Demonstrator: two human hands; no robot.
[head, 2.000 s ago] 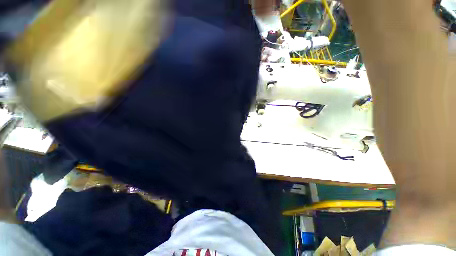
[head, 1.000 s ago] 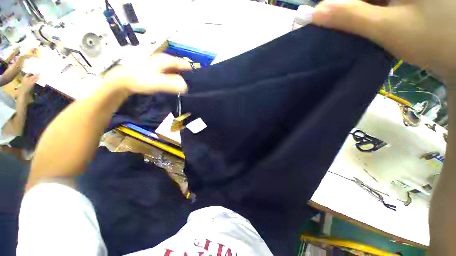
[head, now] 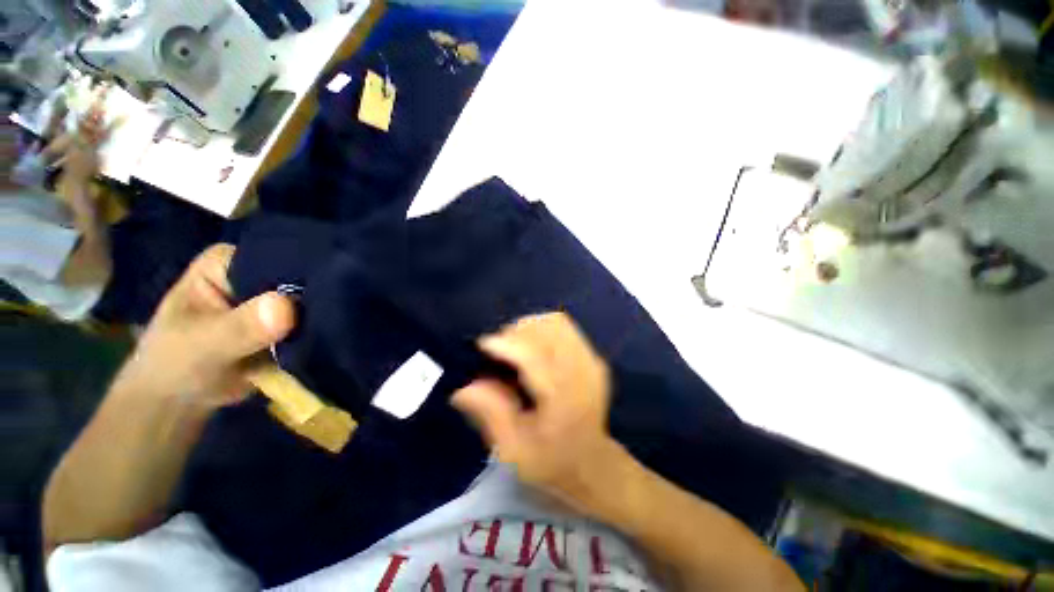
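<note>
A navy garment piece [head: 462, 266] lies over my lap and the table's left edge. My left hand [head: 214, 330] grips its upper left part, thumb on top near a small string loop. A tan paper tag [head: 303, 411] hangs by a string below that thumb. A white label [head: 408, 385] lies on the dark cloth between my hands. My right hand [head: 537, 393] is at the garment's middle, fingers curled and slightly blurred; whether it pinches cloth is unclear.
The white sewing table [head: 613, 116] holds an industrial sewing machine [head: 902, 162] with a lit needle area. Thread snips [head: 1000, 422] and scissors [head: 1003, 268] lie at the right. Dark garments with another tan tag [head: 376, 101] are piled beyond my left hand. Another person's arm [head: 79, 191] is at far left.
The garment has come down from its raised, spread position onto my lap and the table edge. My right hand has moved down and left. The view has turned, bringing the machine's needle area into sight.
</note>
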